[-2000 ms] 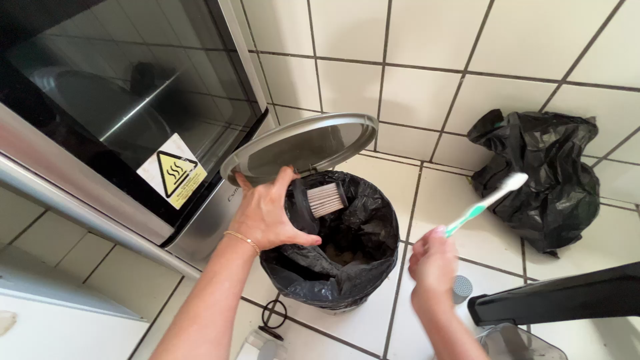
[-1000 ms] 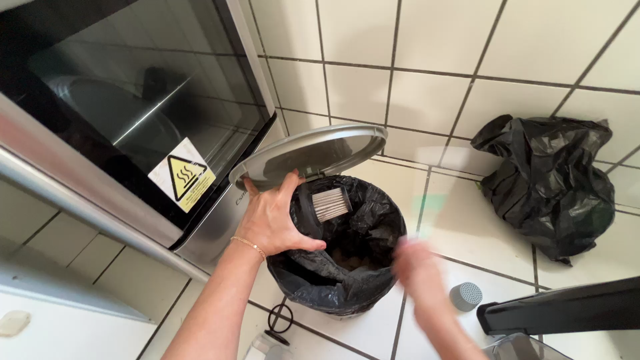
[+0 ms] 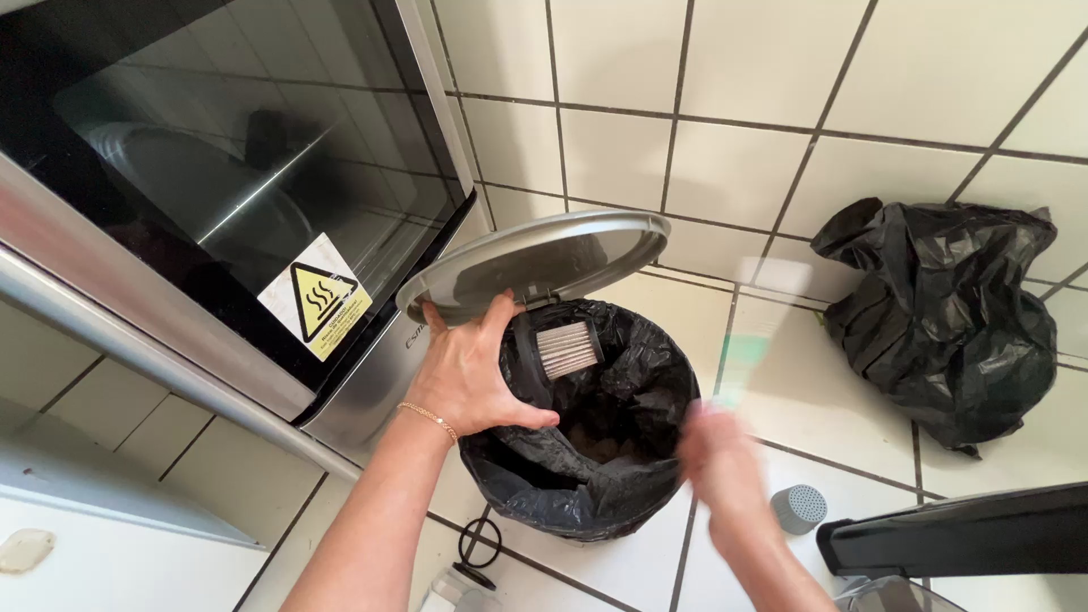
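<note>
A pleated filter (image 3: 567,350) with a black frame is held by my left hand (image 3: 476,374) over the opening of a round bin lined with a black plastic bag (image 3: 586,510). My fingers also reach the raised grey lid (image 3: 535,263). Beside the bin's right rim, my right hand (image 3: 722,459) is blurred by motion, closed on a toothbrush (image 3: 745,348) with a green and white handle, bristle end up. The brush is apart from the filter. Some waste shows dimly inside the bin.
An oven (image 3: 246,187) with a heat-warning sticker borders the bin on the left. A crumpled black bag (image 3: 952,323) lies by the tiled wall. On the floor are a grey perforated cylinder (image 3: 799,508), a black appliance part (image 3: 952,527), and a black ring (image 3: 480,542) near a transparent container (image 3: 459,591).
My right hand with the toothbrush has moved closer to the bin's rim than two seconds ago. My left hand keeps its hold on the filter.
</note>
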